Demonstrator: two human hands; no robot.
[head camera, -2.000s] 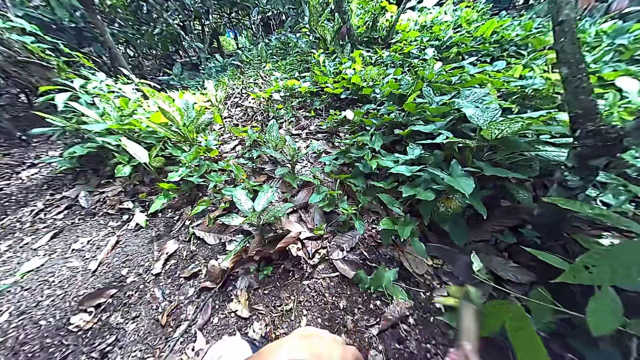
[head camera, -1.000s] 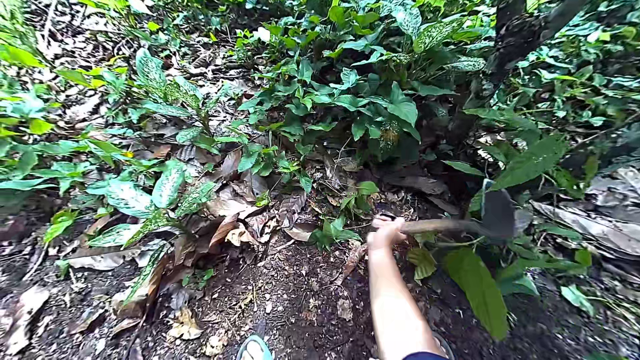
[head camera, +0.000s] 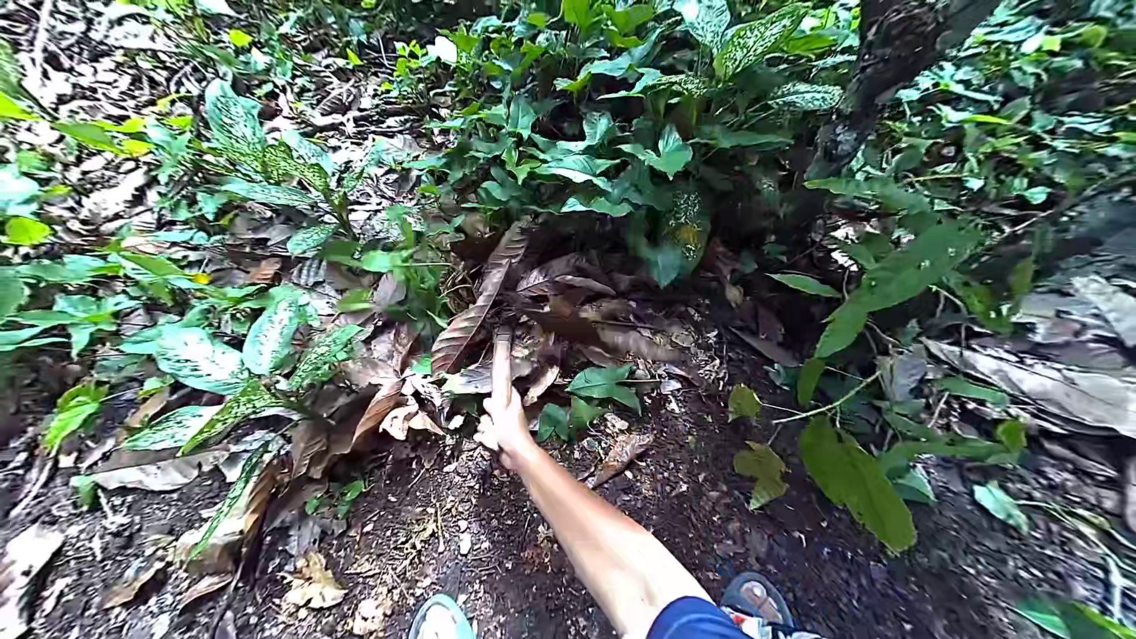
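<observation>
My right hand (head camera: 503, 426) is closed around the wooden handle (head camera: 502, 359) of a hand tool, near the middle of the view. The handle points away from me into dry brown leaves. Its far end is blurred and partly hidden among the leaves, so the head cannot be made out. A long curled dead leaf (head camera: 479, 306) lies just left of the handle. Low green leaves (head camera: 605, 383) stand on the soil to the right of it. My left hand is out of the picture.
Dense green plants (head camera: 577, 169) grow ahead, beside a dark tree trunk (head camera: 852, 115). White-speckled leaves (head camera: 200, 355) spread at the left. A large leafy sprig (head camera: 856, 484) hangs at the right. My sandalled feet (head camera: 754, 599) are on bare soil at the bottom.
One second ago the tool pointed right, its dark head showing near the right-hand leaves. Now my right hand has swung it leftward, and its handle points forward into the leaf litter.
</observation>
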